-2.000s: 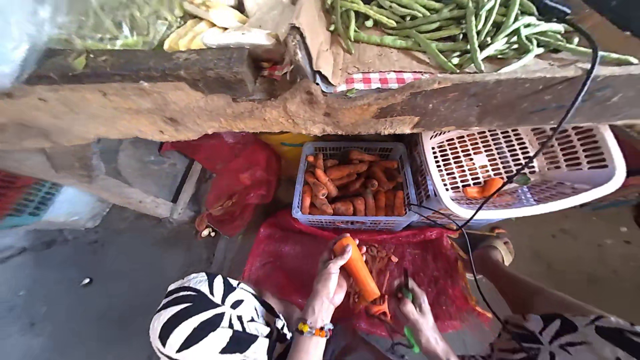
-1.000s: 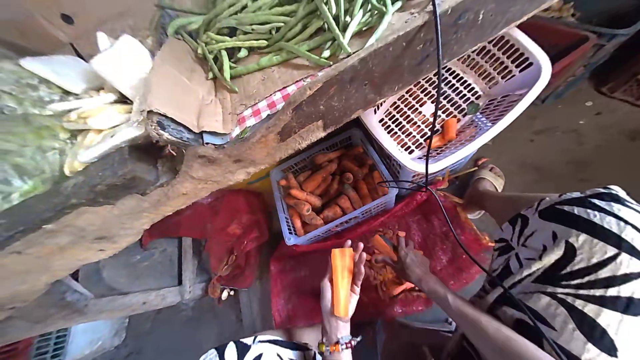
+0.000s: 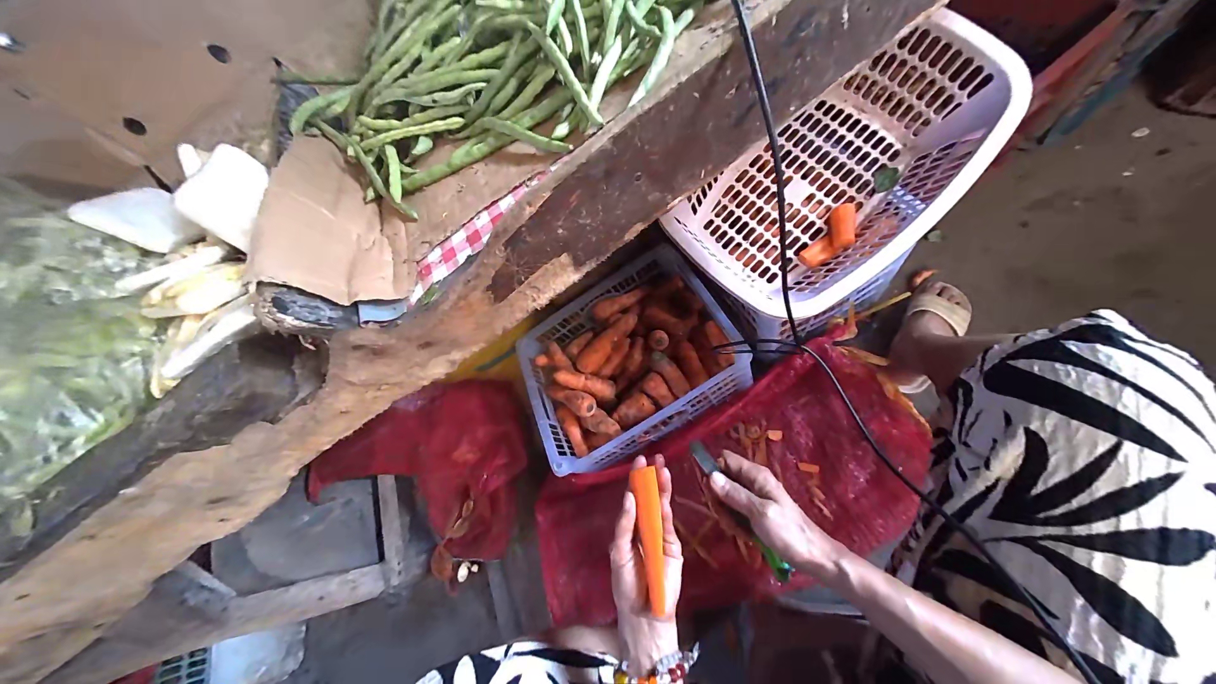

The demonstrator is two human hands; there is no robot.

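A peeled carrot (image 3: 649, 540) lies lengthwise along the palm and fingers of my left hand (image 3: 627, 570), bright orange and smooth. To its right, my right hand (image 3: 768, 513) grips a small knife or peeler with a green handle (image 3: 777, 562); its grey metal end (image 3: 704, 458) sticks out past the fingers. Both hands are over a red mesh sack (image 3: 594, 551) strewn with orange peelings (image 3: 809, 470). Just beyond them, a blue-grey plastic crate (image 3: 608, 461) holds many unpeeled carrots (image 3: 608, 344). Two carrot pieces (image 3: 842, 226) rest in a white plastic basket (image 3: 983, 180).
A rough wooden beam (image 3: 418, 370) edges a stall holding green beans (image 3: 456, 95), cardboard (image 3: 328, 223) and pale vegetables (image 3: 199, 285). A black cable (image 3: 860, 418) hangs across the basket and sack. Another red mesh sack (image 3: 465, 446) lies left of the crate; a sandalled foot (image 3: 936, 313) is at right.
The tool shows in my right hand, which has lifted from the peelings where it was a second ago. My left hand still has the carrot, now seen narrower. The view has turned since two seconds ago.
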